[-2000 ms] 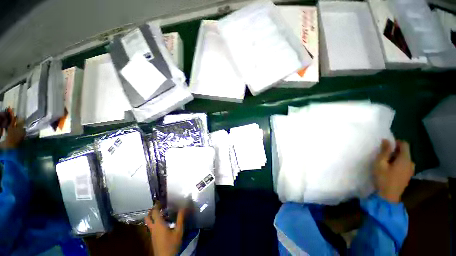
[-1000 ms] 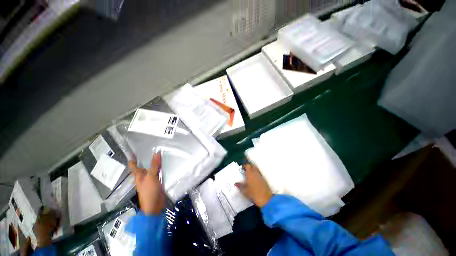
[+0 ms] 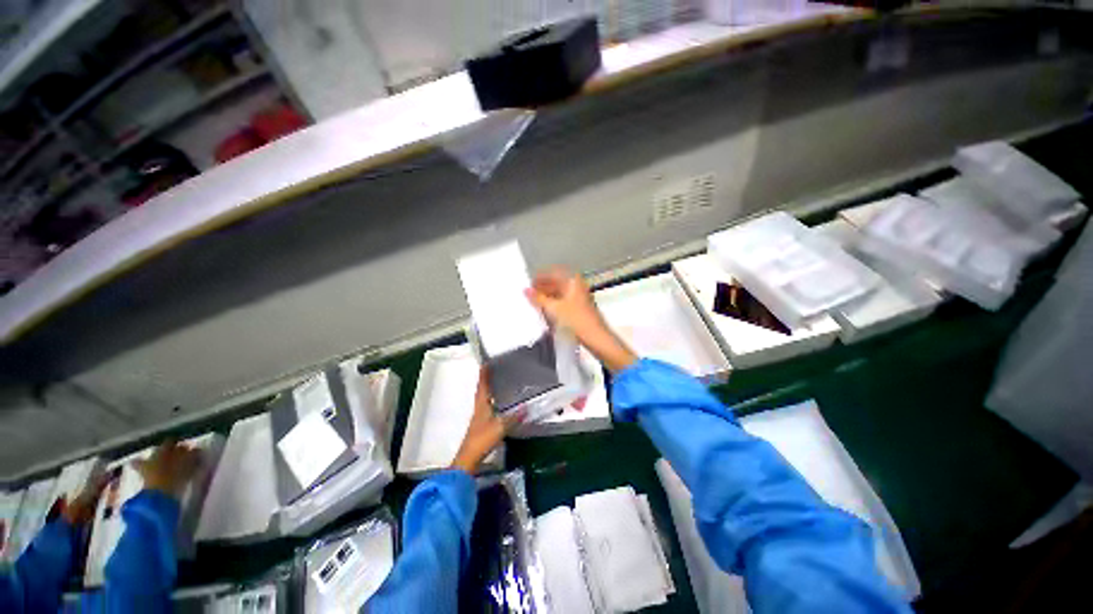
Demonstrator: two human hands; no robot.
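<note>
My left hand (image 3: 483, 428) holds the lower left side of a dark grey slab (image 3: 524, 373) in white or clear wrapping, over the box row. My right hand (image 3: 568, 307) pinches a white insert card (image 3: 501, 295) at its right edge. The card lies against the slab's upper part, and both are tilted. An open white box base (image 3: 442, 402) is to their left. Small white cards (image 3: 620, 549) lie in low piles below, beside bagged keyboards (image 3: 348, 564). A white sleeve stack (image 3: 793, 456) is partly hidden by my right sleeve.
Boxes continue right with a printed box (image 3: 749, 342) and translucent trays (image 3: 797, 274). Another grey slab (image 3: 309, 434) lies on boxes at left. Another person's hands (image 3: 168, 468) are at far left. A grey panel (image 3: 599, 198) and a shelf with a black object (image 3: 533, 62) stand behind. A pale block (image 3: 1061, 360) is at right.
My right hand has moved from the card piles up to the slab and now holds a card. My left hand has gone to the slab's lower side. The view has shifted, showing the shelf.
</note>
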